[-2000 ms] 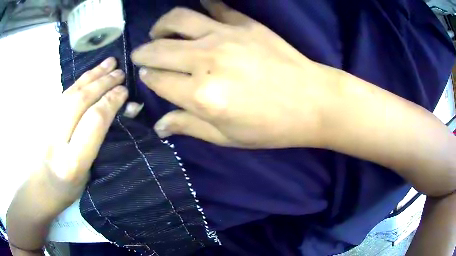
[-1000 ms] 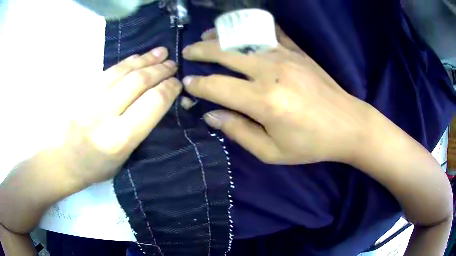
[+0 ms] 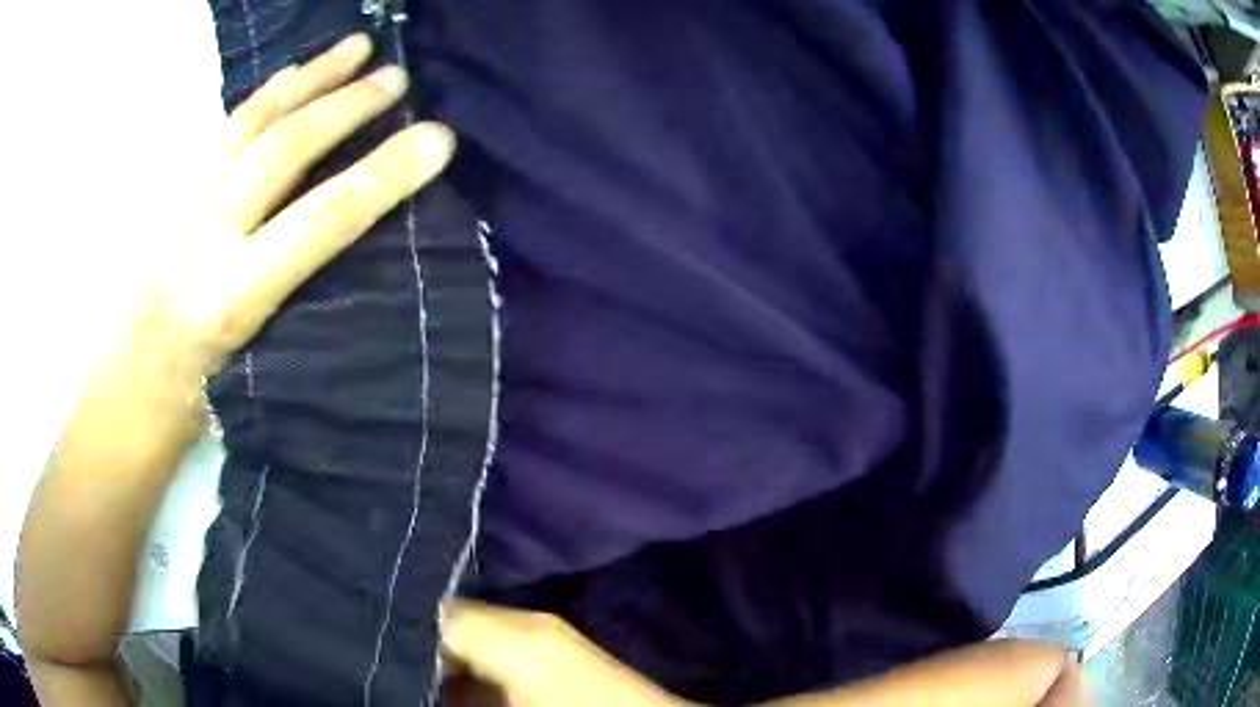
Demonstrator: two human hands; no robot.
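The black ribbed band (image 3: 332,456) runs from the metal presser foot (image 3: 384,10) at the top to the bottom edge, with pale lengthwise stitch lines. White overlocking (image 3: 493,373) follows its right edge. The navy garment body (image 3: 691,345) spreads in folds to its right. My left hand (image 3: 311,166) lies on the band below the foot, palm down, fingers slightly apart, gripping nothing. My right hand (image 3: 539,660) is at the bottom, at the band's right edge, with the edge between its fingers. It is partly cut off by the frame and its other fingers are hidden.
A white table surface (image 3: 97,180) shows at the left, overexposed. At the right are a blue-capped bottle (image 3: 1188,449), a dark cable (image 3: 1105,553), a green crate (image 3: 1223,608) and a wooden edge (image 3: 1230,166).
My right hand has left the seam beside my left hand and moved down to the band's lower edge. The lower band is drawn straighter. The white ribbed knob is out of view.
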